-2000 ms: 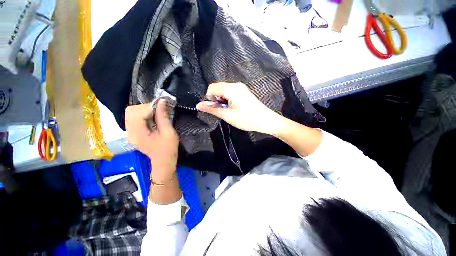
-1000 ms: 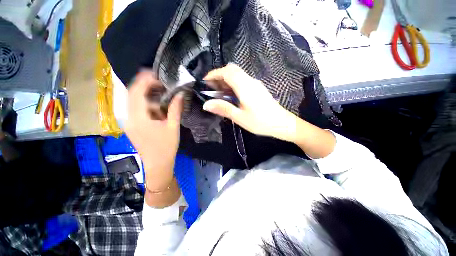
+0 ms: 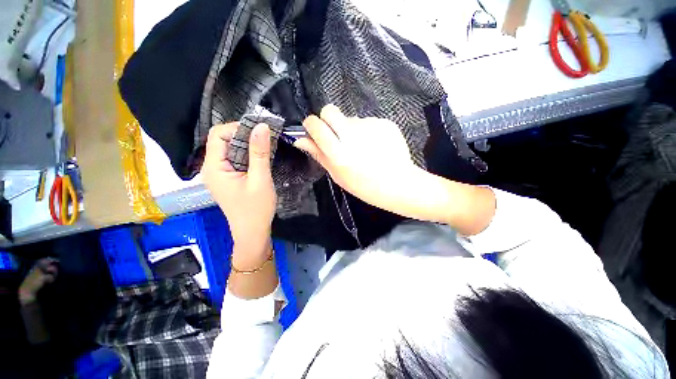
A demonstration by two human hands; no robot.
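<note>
The jacket of grey check, herringbone (image 3: 363,66) and black cloth (image 3: 174,74) lies bunched over the table edge and towards my lap. My left hand (image 3: 244,181) pinches a folded checked edge (image 3: 256,137) between thumb and fingers, with a small white piece (image 3: 269,115) just above it. My right hand (image 3: 363,155) is closed, palm down, at the same spot. A thin dark and silvery tool (image 3: 293,133) shows at its fingertips; the rest is hidden. A narrow pale line like a zipper (image 3: 343,211) runs down the black cloth below.
Red and yellow scissors lie at right (image 3: 578,44) and left (image 3: 64,198). A cardboard strip with yellow tape (image 3: 100,111) is left of the jacket. A blue basket (image 3: 215,237) and plaid cloth (image 3: 159,318) are below. Another person's hand (image 3: 38,277) shows at lower left.
My left hand was blurred in motion and now holds the checked edge up plainly. My right hand's fingers have closed in beside it, hiding more of the tool. The view has shifted slightly.
</note>
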